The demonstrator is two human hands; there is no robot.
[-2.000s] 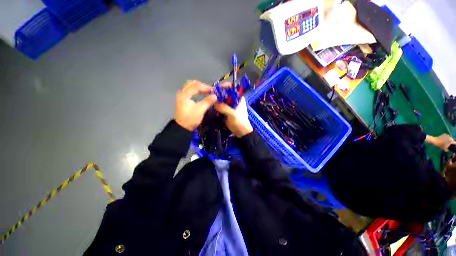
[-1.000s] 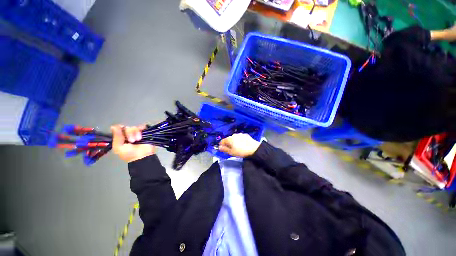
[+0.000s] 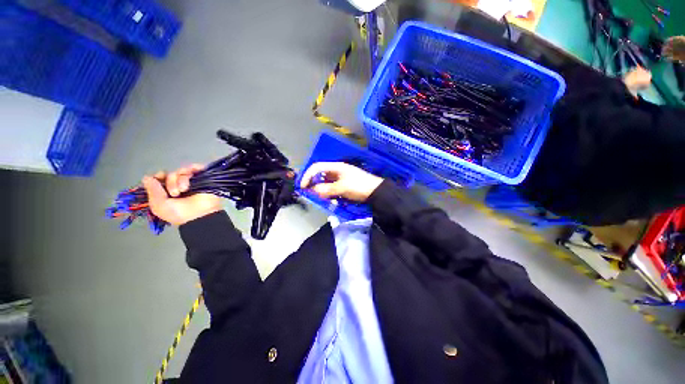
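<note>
My left hand point(image 3: 180, 196) is shut around a thick bunch of black cable assemblies point(image 3: 251, 174). Their chunky black ends point right toward my body's midline, and their red and blue tips stick out left of the fist. My right hand point(image 3: 342, 182) is over the small blue crate point(image 3: 321, 150), fingers bent close to the black ends of the bunch. Whether it holds a cable is too blurred to tell. The small crate's inside is partly hidden by the right hand and sleeve. The large blue mesh crate point(image 3: 428, 155) beyond it is heaped with cables point(image 3: 451, 112).
Stacked blue crates point(image 3: 75, 60) stand at upper left. A green-topped bench point(image 3: 567, 26) with cables is at upper right. A person in a dark sleeve point(image 3: 601, 150) sits at right, near a red bin point(image 3: 659, 244). Yellow-black tape point(image 3: 330, 86) marks the grey floor.
Both hands were together over the bunch two seconds ago, then parted, the left hand carrying the bunch left. Since one second ago, the right hand has risen toward the bunch's black ends.
</note>
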